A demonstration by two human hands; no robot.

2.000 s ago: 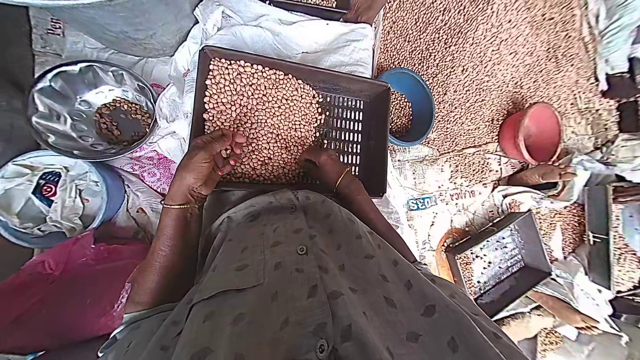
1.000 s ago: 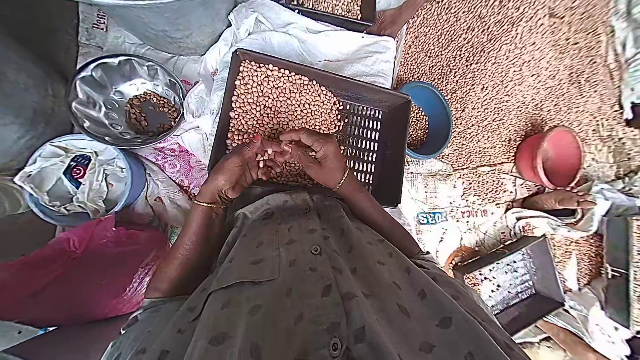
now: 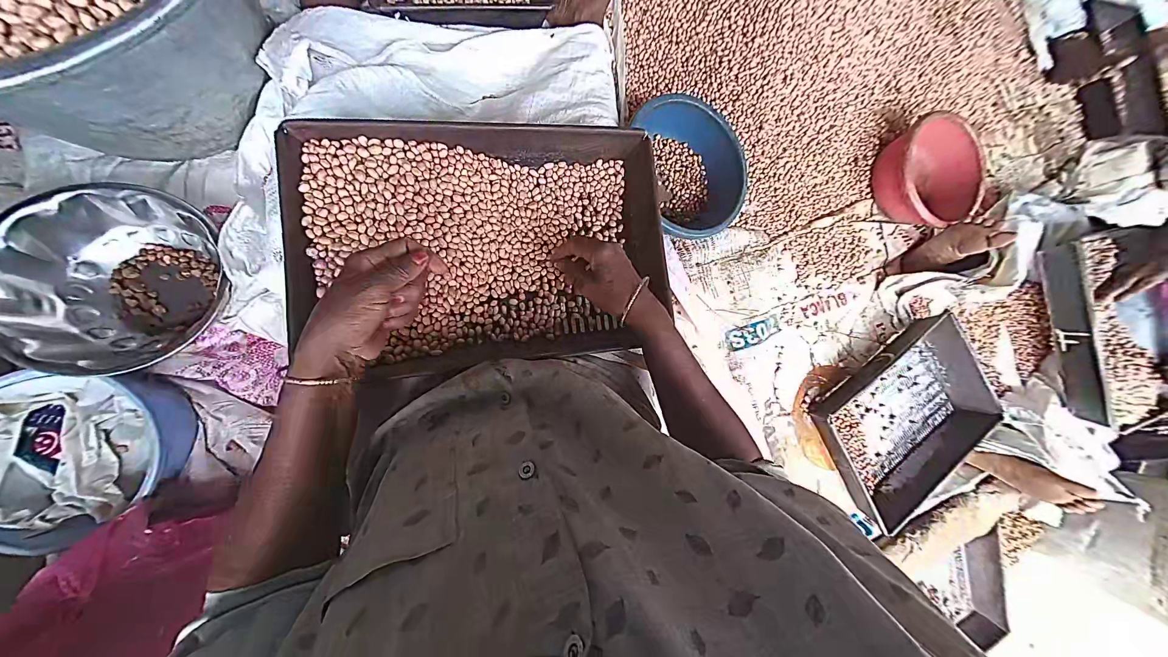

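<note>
A dark rectangular tray (image 3: 474,132) with a slotted bottom lies across my lap, spread with tan shelled nuts (image 3: 456,201) that look like peanuts. My left hand (image 3: 370,297) hovers over the tray's left part, fingers curled together; whether a nut is between them cannot be told. At the right part of the tray, my right hand (image 3: 598,274) has its bent fingertips down at the nuts, and what they pinch is hidden. Some slots show near the tray's lower right edge. Each wrist wears a thin bangle.
A blue bowl (image 3: 730,173) with nuts touches the tray's right side. Left are a steel basin (image 3: 55,246) holding darker nuts and a blue bucket (image 3: 173,438). A red bucket (image 3: 944,173), another tray (image 3: 976,401) and other people's feet are at right.
My hands, together over the tray one second ago, are now apart. The nuts have spread across to the tray's right side, covering most of the slots that showed there before.
</note>
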